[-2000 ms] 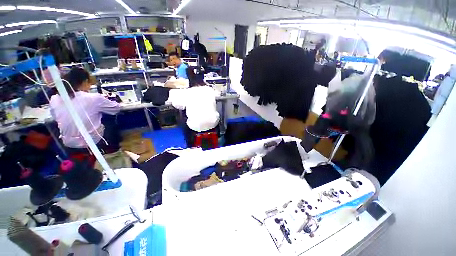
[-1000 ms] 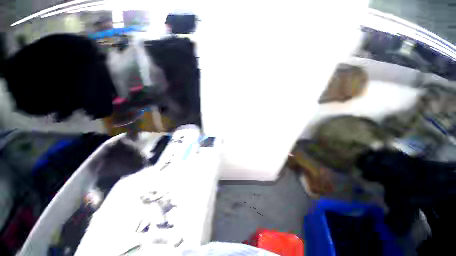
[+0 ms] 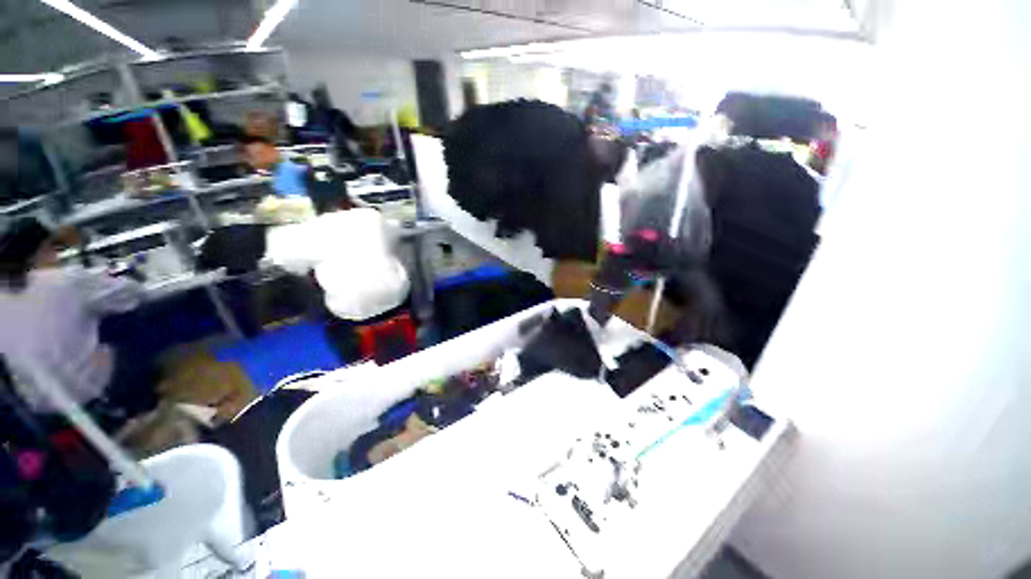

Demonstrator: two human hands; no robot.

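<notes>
Neither of my hands is in view. Nearest in front of me is a white sewing-machine table (image 3: 441, 509). On its right end sits a white sewing machine (image 3: 633, 441) with a blue stripe and exposed metal parts. Behind the table runs a long rounded white trough (image 3: 311, 447) holding scraps (image 3: 424, 418) of mixed colours. A black fabric piece (image 3: 562, 345) lies over the trough's far right end. A small bit of a bright blue plate (image 3: 286, 575) shows at the bottom edge.
A white wall or pillar (image 3: 904, 339) stands close on the right. Large black fabric heaps (image 3: 526, 170) are behind the table. A person in white (image 3: 351, 266) sits on a red stool (image 3: 388, 338); a person in pale pink (image 3: 51, 322) is at the left. A thread stand pole (image 3: 85, 424) rises at lower left.
The view swung right past the wall to a blue crate and a red stool, then back left to the machine table. The blue plate, mostly visible at first, is now nearly out of frame.
</notes>
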